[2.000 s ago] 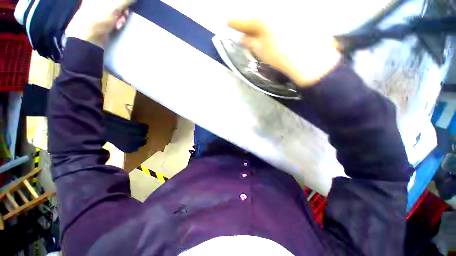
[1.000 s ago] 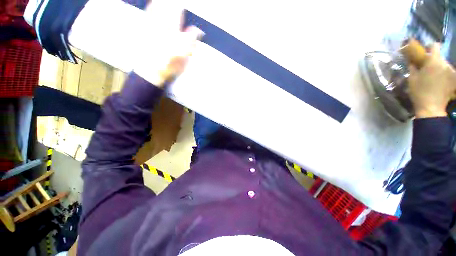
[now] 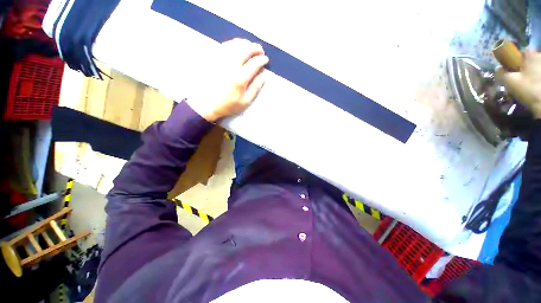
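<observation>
A navy-black waistband strip [image 3: 332, 89] lies flat and slantwise on the white ironing table cover [image 3: 308, 133], all dark, no white on it. My left hand [image 3: 240, 80] is at the strip's near edge, with curled fingertips touching it; whether they pinch the cloth cannot be told. My right hand [image 3: 526, 84], cut off by the right edge, is closed round the light wooden iron handle [image 3: 508, 54]. The shiny steam iron [image 3: 480, 97] is at the table's right end, apart from the strip.
Unpressed strips [image 3: 83, 32] drape over the table's left end. Black-handled scissors [image 3: 483, 214] lie at the right near the blue edge [image 3: 492, 237]. Below are a dark stack [image 3: 98, 133] on cardboard [image 3: 127, 103], red crates [image 3: 409, 251], a wooden stool [image 3: 41, 239] and yellow-black tape [image 3: 193, 210].
The iron has left the strip and moved right, off to the table's end. My left hand has moved right along the strip. The strip's right end now shows uncovered.
</observation>
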